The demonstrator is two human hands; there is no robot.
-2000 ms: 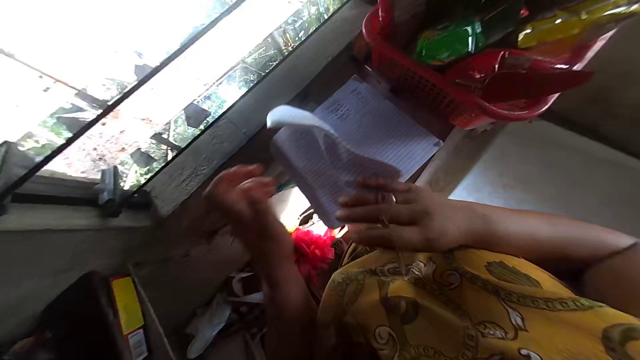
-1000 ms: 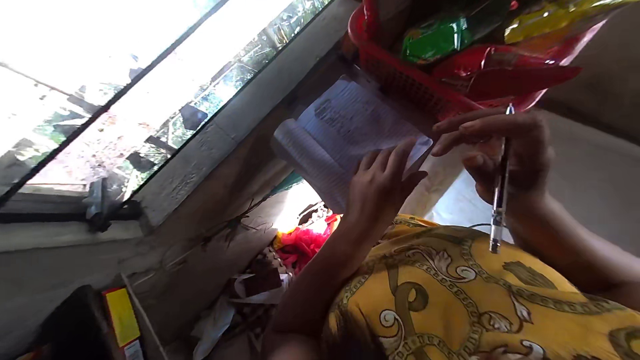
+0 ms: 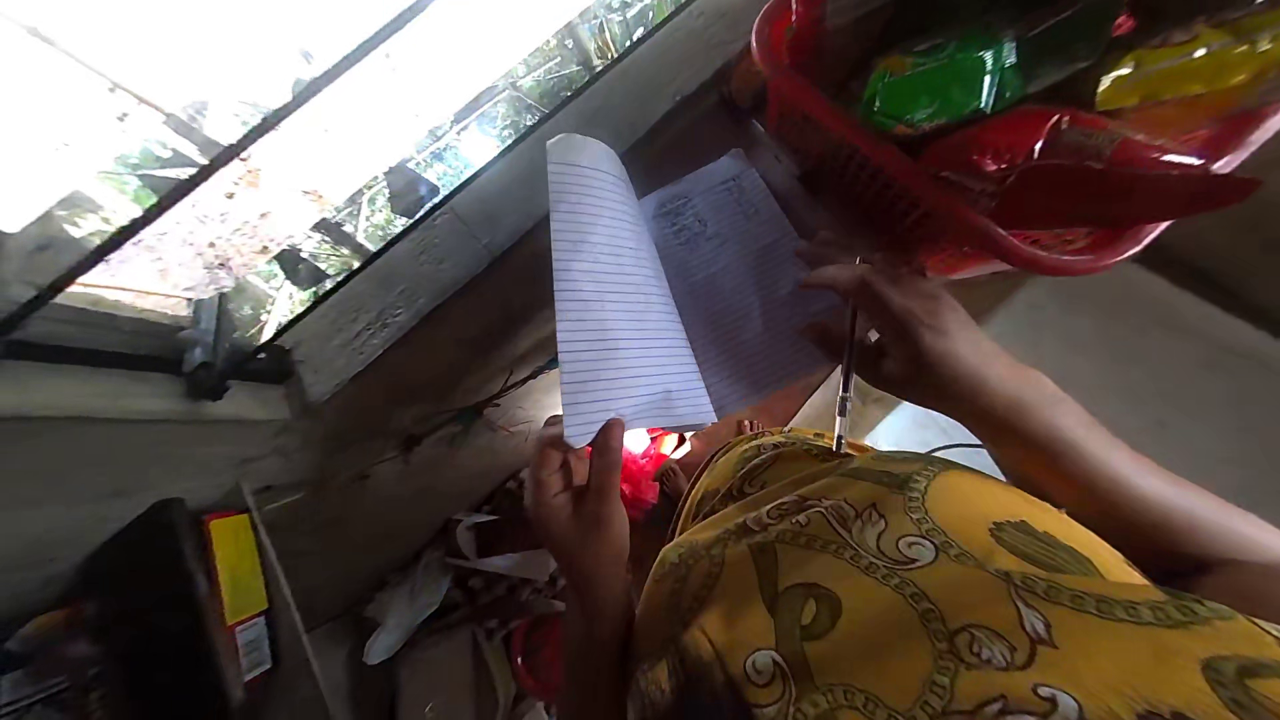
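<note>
A lined notebook lies spread on the brown ledge, with handwriting near the top of its right page. My left hand pinches the bottom corner of a raised, curling lined page between thumb and fingers. Over the notebook's right edge, my right hand holds a pen, its lower end pointing down toward my yellow patterned garment. Shadow hides part of the right fingertips.
A red plastic basket with green, red and yellow packets stands at the upper right. A window frame runs along the left. Below are a red frilly thing, white scraps and a yellow-and-red box.
My left hand has moved from on the notebook to its lower left, lifting a page. My right hand, with the pen, has moved left to the notebook's right edge.
</note>
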